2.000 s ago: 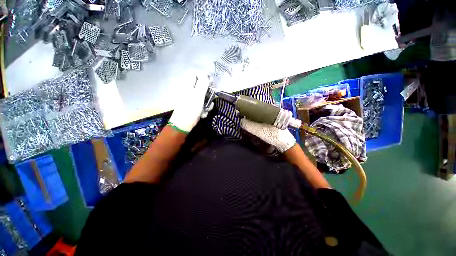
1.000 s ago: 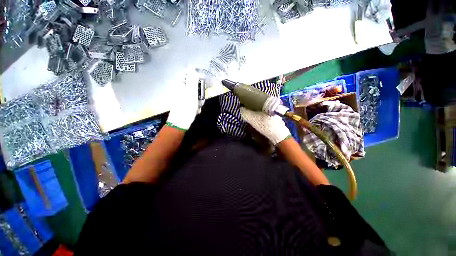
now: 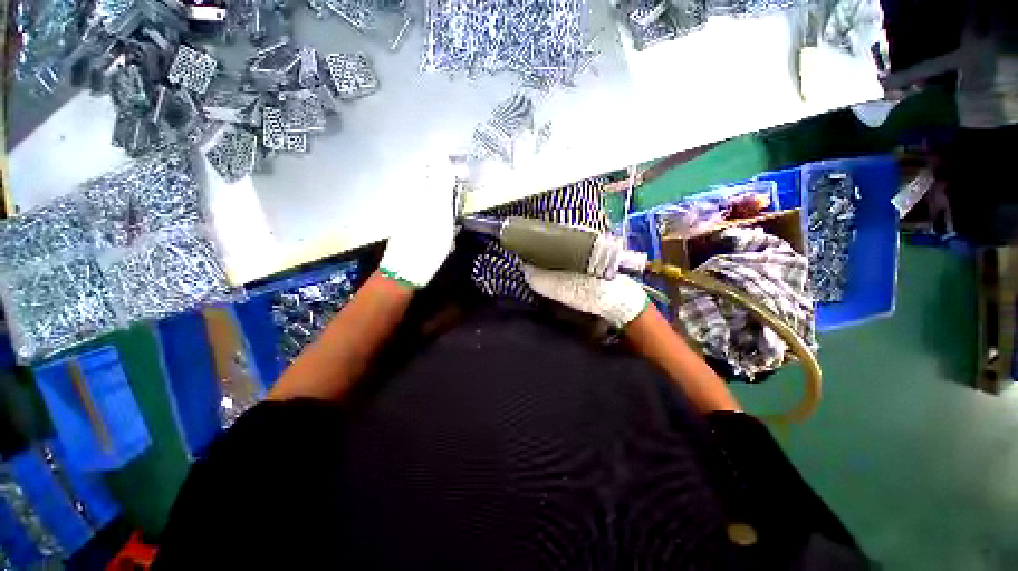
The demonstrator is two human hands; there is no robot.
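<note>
My left hand (image 3: pixel 422 229), in a white glove with a green cuff edge, holds a small grey metal workpiece (image 3: pixel 459 201) at the bench edge; the fingers hide most of it. My right hand (image 3: pixel 586 292), also gloved, is closed around the olive-grey barrel of an air tool (image 3: pixel 549 243) from below. The tool lies nearly level, its dark nose pointing left and meeting the workpiece; exact contact cannot be told. A small pile of slim silver parts (image 3: pixel 508 125) lies on the bench just beyond.
Perforated metal plates (image 3: pixel 232 152) are heaped at the bench's left, silver pins (image 3: pixel 508 39) at its back middle. Trays of hardware (image 3: pixel 112 251) stand at the left corner. Blue bins (image 3: pixel 882 257) sit below. A yellowish hose (image 3: pixel 770 318) curves right; striped cloth (image 3: pixel 499 277) lies under the tool.
The tool has turned from slanting up-left to nearly level, and its nose has gone from clear of the workpiece to meeting it. My left hand has shifted slightly.
</note>
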